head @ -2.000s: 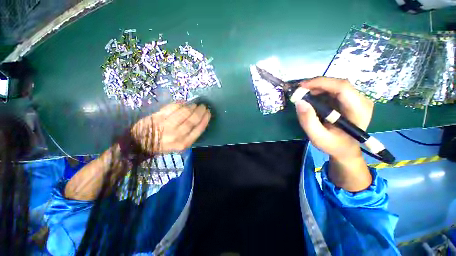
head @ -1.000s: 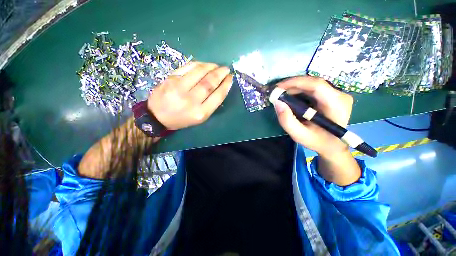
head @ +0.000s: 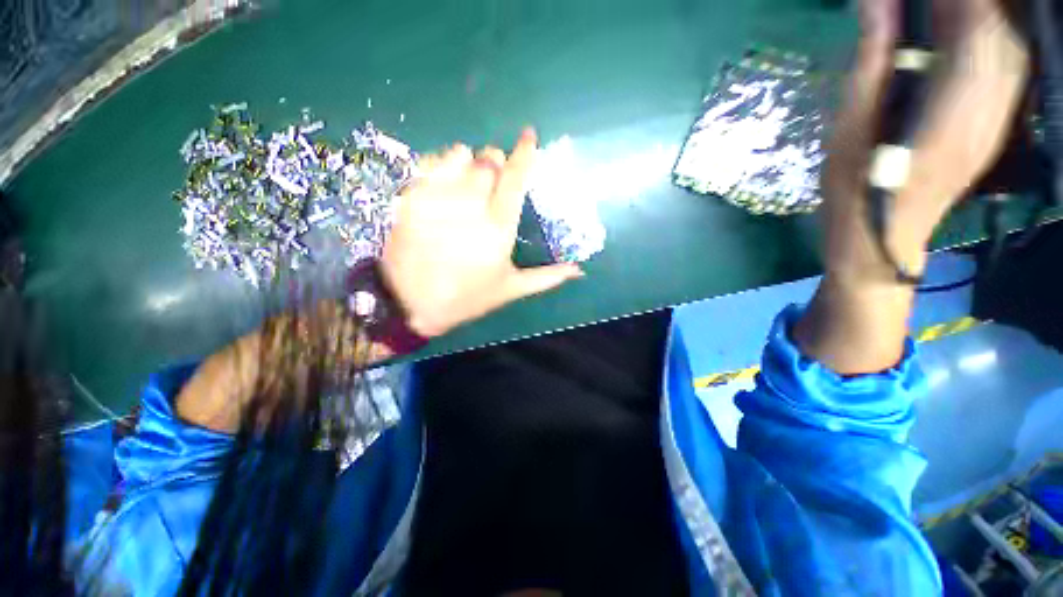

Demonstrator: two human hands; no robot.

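A small shiny silver circuit board (head: pixel 567 208) lies on the green bench at the centre. My left hand (head: pixel 460 239) is beside its left edge, thumb and fingers spread; whether the fingers touch the board is unclear. A loose heap of small silver, white and green parts (head: pixel 274 187) lies left of my left hand, which covers its right edge. My right hand (head: pixel 921 140) is raised at the upper right, blurred, around the black pen-like tool with white bands (head: pixel 895 128). The tool's tip is not visible.
Stacked silver boards with green edges (head: pixel 758 140) lie right of centre, partly hidden by my right hand. A dark bulk with a cable is at the far right. Gridded silvery pieces (head: pixel 364 411) are near my lap. The bench's near edge crosses below my hands.
My right hand has moved from the board up and right with the tool, over the stack. My left hand has opened, its thumb now spread near the board's lower end.
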